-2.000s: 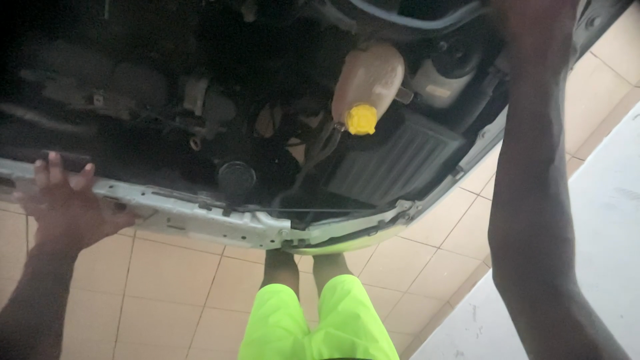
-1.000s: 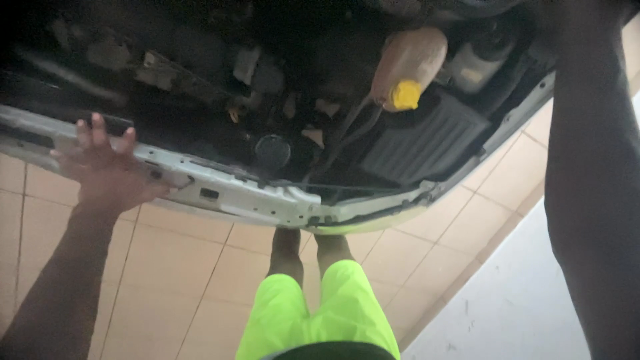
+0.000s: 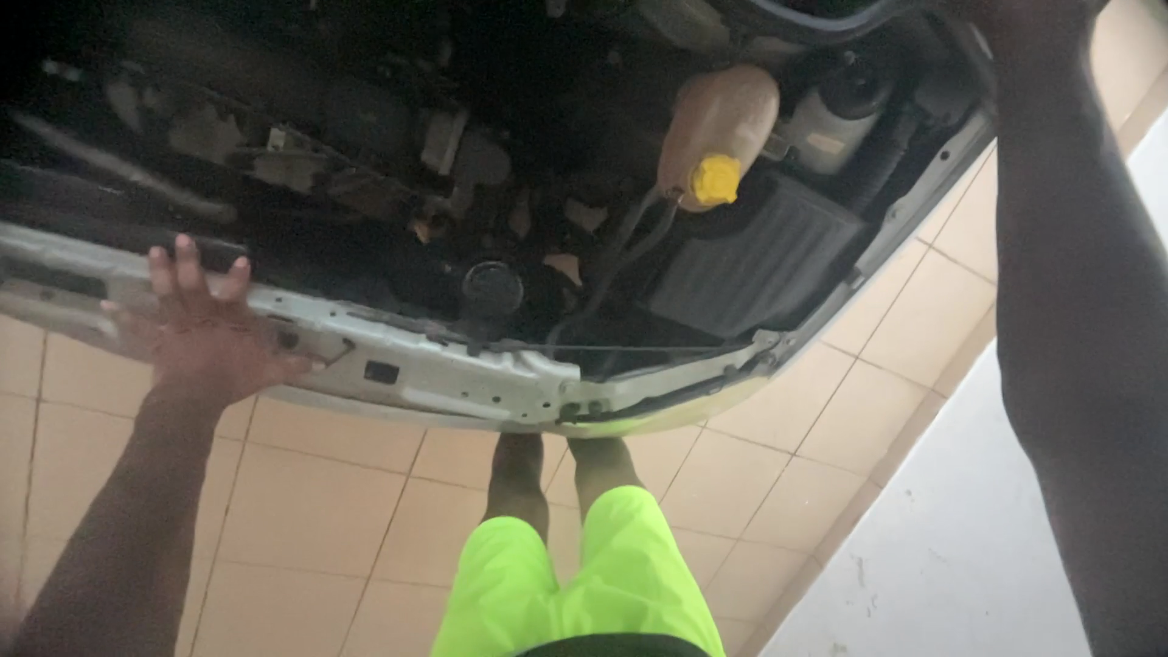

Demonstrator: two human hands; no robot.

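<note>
My left hand [image 3: 205, 328] lies with spread fingers on the light-coloured front crossmember [image 3: 438, 365] of a car's engine bay, holding nothing. My right arm reaches up along the right side; my right hand [image 3: 1022, 23] is partly in view at the top edge, dark and cut off, near a curved edge or strip, and its fingers cannot be made out. Between the arms, a pinkish plastic coolant reservoir [image 3: 721, 119] with a yellow cap [image 3: 715, 181] sits in the bay. A whitish reservoir with a dark top [image 3: 830, 119] is beside it. A ribbed black plastic cover [image 3: 757, 255] lies below them.
A round dark cap [image 3: 493, 287] is behind the crossmember. The fender edge [image 3: 922, 196] runs up the right side. Below are a tiled floor [image 3: 310, 493], my legs in bright green shorts [image 3: 584, 575], and a pale wall [image 3: 985, 547] at the lower right.
My left hand stays spread on the crossmember. The view has shifted a little. Near my right hand, the curved strip at the top shows again after being out of view one second ago.
</note>
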